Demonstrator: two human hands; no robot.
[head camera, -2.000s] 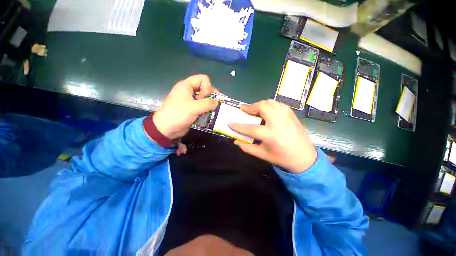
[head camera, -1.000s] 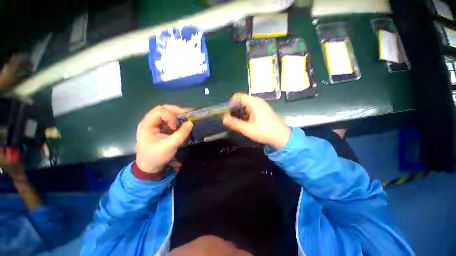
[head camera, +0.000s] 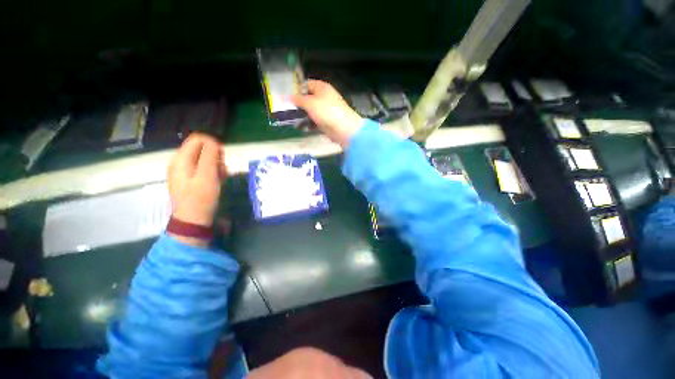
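My right hand (head camera: 326, 109) reaches out beyond the whitish rail and grips the right edge of a phone body (head camera: 281, 90). The phone body is upright in the view, over the dark surface, with its white battery and yellow edge facing up and the green board patch at the far end. Whether it touches that surface, I cannot tell. My left hand (head camera: 195, 178) is at the rail, left of the blue bin (head camera: 254, 194), fingers curled together and blurred. Nothing shows in it, but its fingertips are unclear.
White sheet (head camera: 103, 220) at left on the green bench (head camera: 318, 263). Whitish rail (head camera: 96, 178) crosses behind, with a slanted pale post (head camera: 444, 85) at right. Phone bodies lie beyond the rail (head camera: 129, 124), on the bench (head camera: 509, 175) and in the black right-hand tray (head camera: 592, 237).
Both hands have moved forward from near my body. The phone body, earlier between both hands, is now in my right hand alone beyond the rail. My left hand has let go. The view has shifted.
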